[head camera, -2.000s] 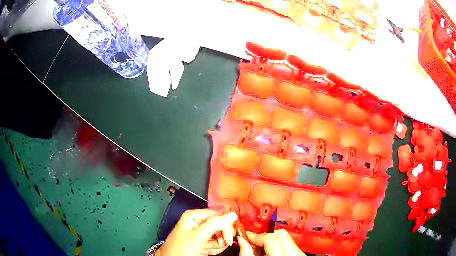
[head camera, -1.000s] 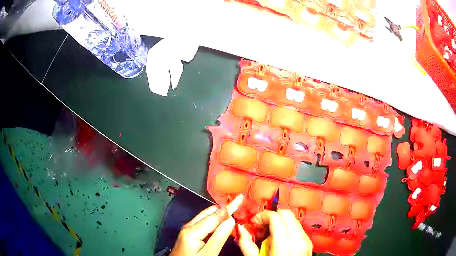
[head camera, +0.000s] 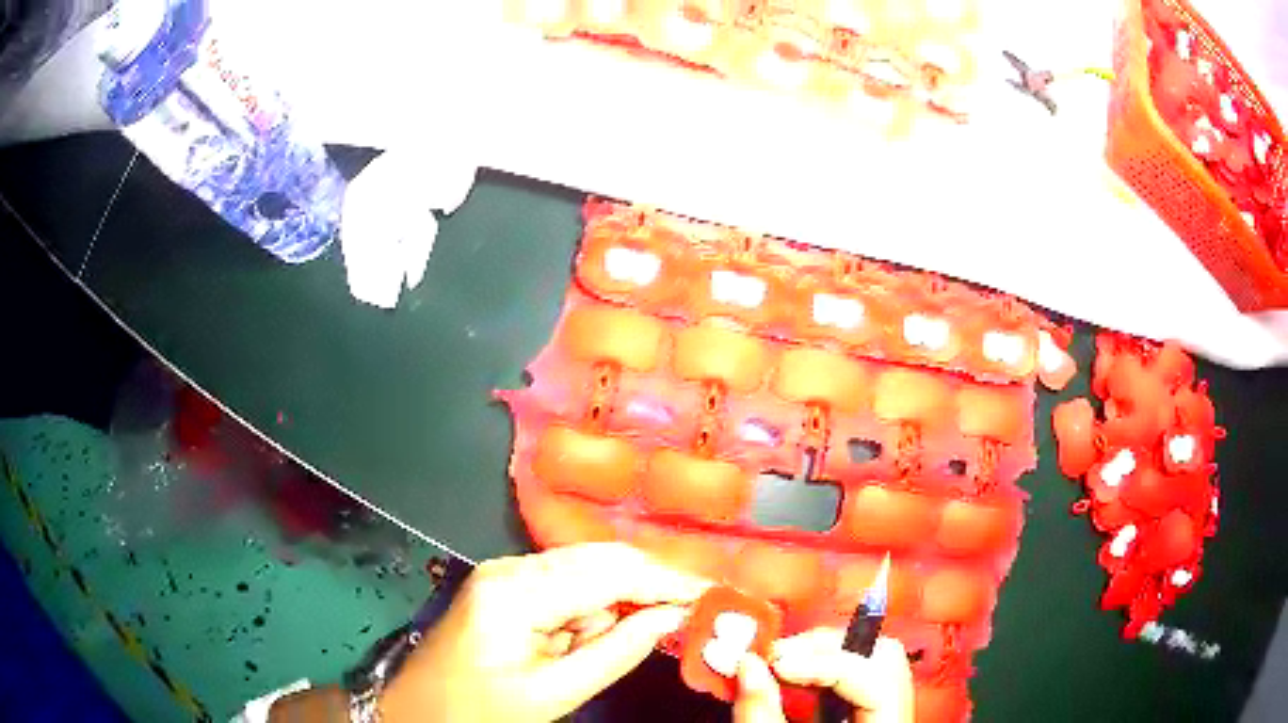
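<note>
A moulded piece (head camera: 705, 670), red with a white double-oval patch, is held between both hands at the bottom centre. My left hand (head camera: 565, 629) pinches its left side with thumb and fingers. My right hand (head camera: 833, 671) has fingertips on its lower right and also holds a slim knife (head camera: 873, 600), pointed end up. The red moulded sheet (head camera: 735, 353) lies on the dark bench beyond and under the hands, with rows of rounded pads, white patches in the top row and a rectangular hole near the middle. The hands hide part of its lower edge.
Loose red pieces (head camera: 1155, 466) lie to the right. A red basket (head camera: 1158, 184), nippers (head camera: 1028, 81) and a second stack of sheets (head camera: 848, 50) stand at the far side. A water bottle (head camera: 233, 141) and white cloth (head camera: 389, 219) lie at left. The bench edge (head camera: 304, 473) curves along the left.
The sheet's top edge has unfolded flat, showing white patches. The held piece now shows its white patch between the hands. The knife has turned with its tip raised. The view has shifted right.
</note>
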